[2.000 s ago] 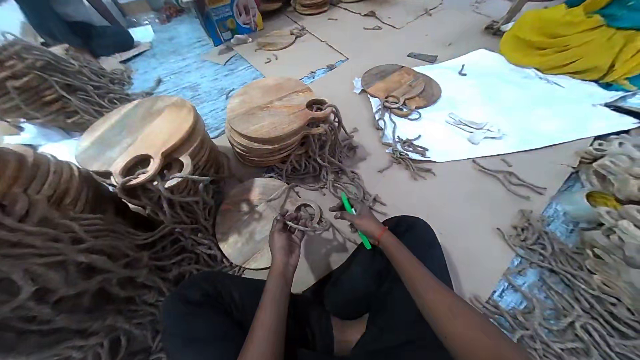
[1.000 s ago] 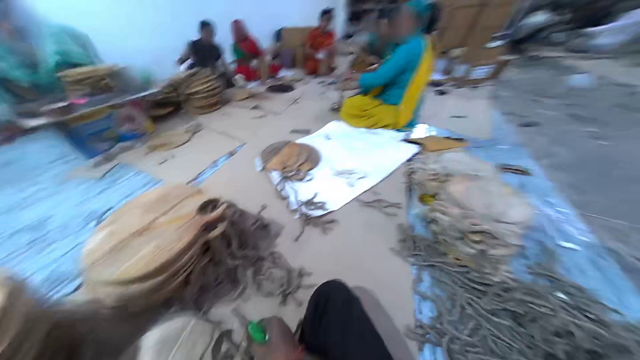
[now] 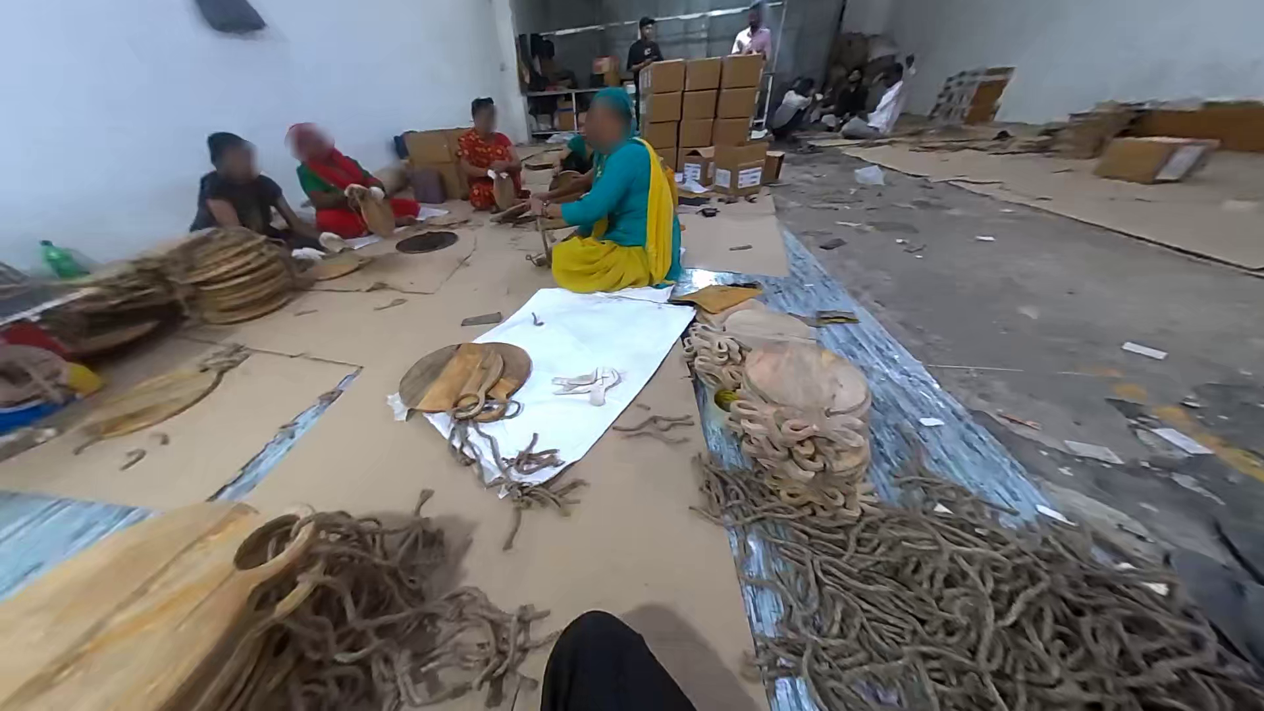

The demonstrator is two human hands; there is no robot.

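Note:
Neither my left hand nor my right hand shows in the head view now. At the lower left is a stack of round wooden boards with ring-shaped handles, and grey-brown rope pieces hang and lie beside it. Farther ahead, a round wooden board with smaller wooden pieces on it lies at the left side of a white sheet. A pale strip of material rests on that sheet. To the right stands a stack of round boards with rope loops at their handles.
A large heap of rope pieces lies at the lower right, on a blue plastic sheet. A person in teal and yellow sits beyond the white sheet. Other people sit near the wall. Stacked cardboard boxes stand farther back.
The view has swung up and to the right. Both hands, the left at a board's ring handle and the right holding a green tool two seconds ago, have gone out of view.

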